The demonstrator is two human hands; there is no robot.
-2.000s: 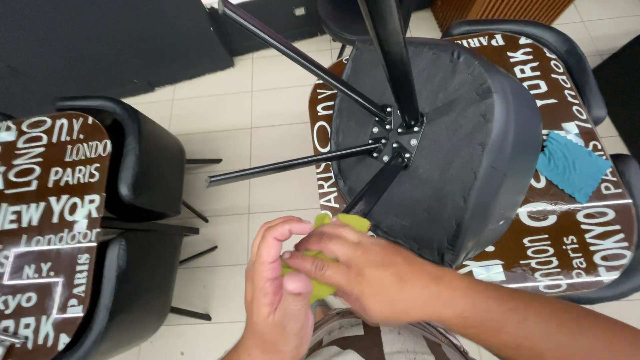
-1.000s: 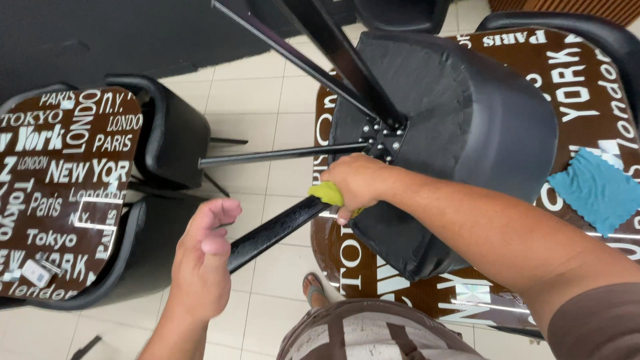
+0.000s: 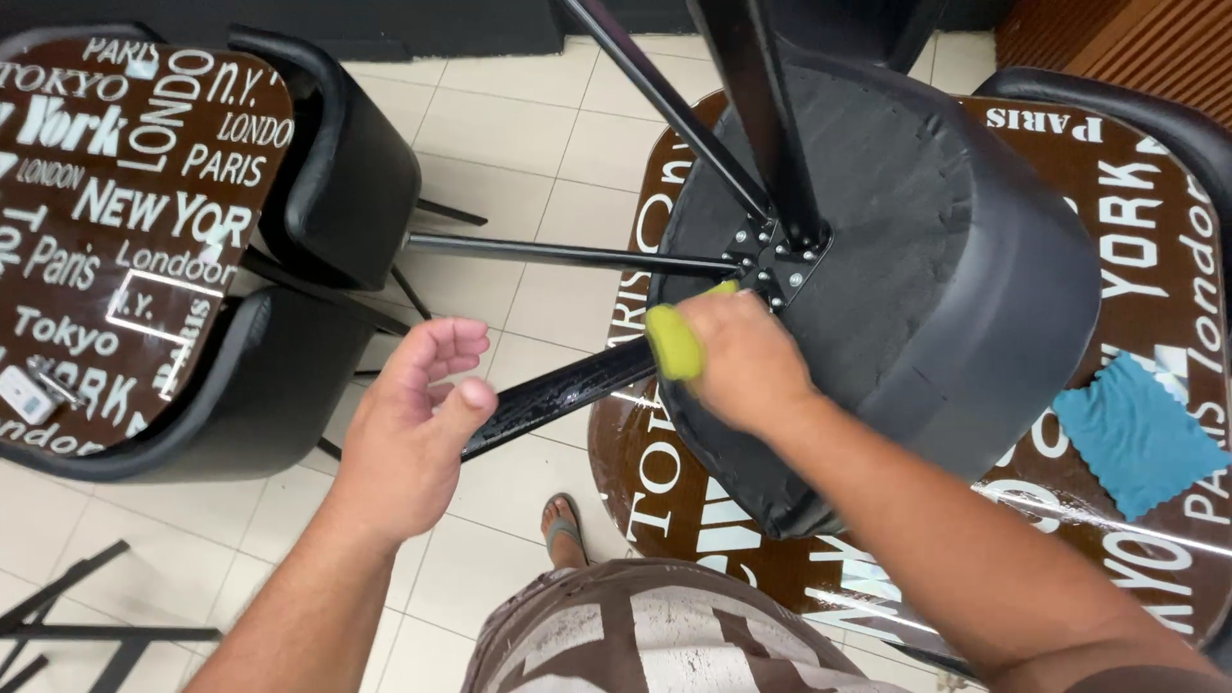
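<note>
A black upholstered chair (image 3: 895, 241) lies upside down on a brown glossy table (image 3: 674, 481) printed with city names. Its black metal legs meet at a bolted plate (image 3: 770, 265) under the seat. My right hand (image 3: 741, 356) grips a yellow-green sponge or cloth (image 3: 676, 343) around the leg (image 3: 568, 390) nearest me, close to the plate. That leg looks wet, with small droplets or foam along it. My left hand (image 3: 414, 423) is beside the leg's outer end, fingers apart and holding nothing; whether it touches the leg cannot be told. A teal cloth (image 3: 1145, 433) with zigzag edges lies on the table at right.
Another printed table (image 3: 144, 289) stands at left with black chairs (image 3: 356, 173) around it and a small white object (image 3: 27, 395) on top. Black metal legs (image 3: 115, 633) show at lower left. My sandaled foot (image 3: 561, 529) is on the tiled floor. A slatted brown panel (image 3: 1116, 48) stands at upper right.
Two seconds ago both hands were together at the yellow-green sponge or cloth. Now they are apart: the right has it around the leg, and the left is free to the left. The view has shifted.
</note>
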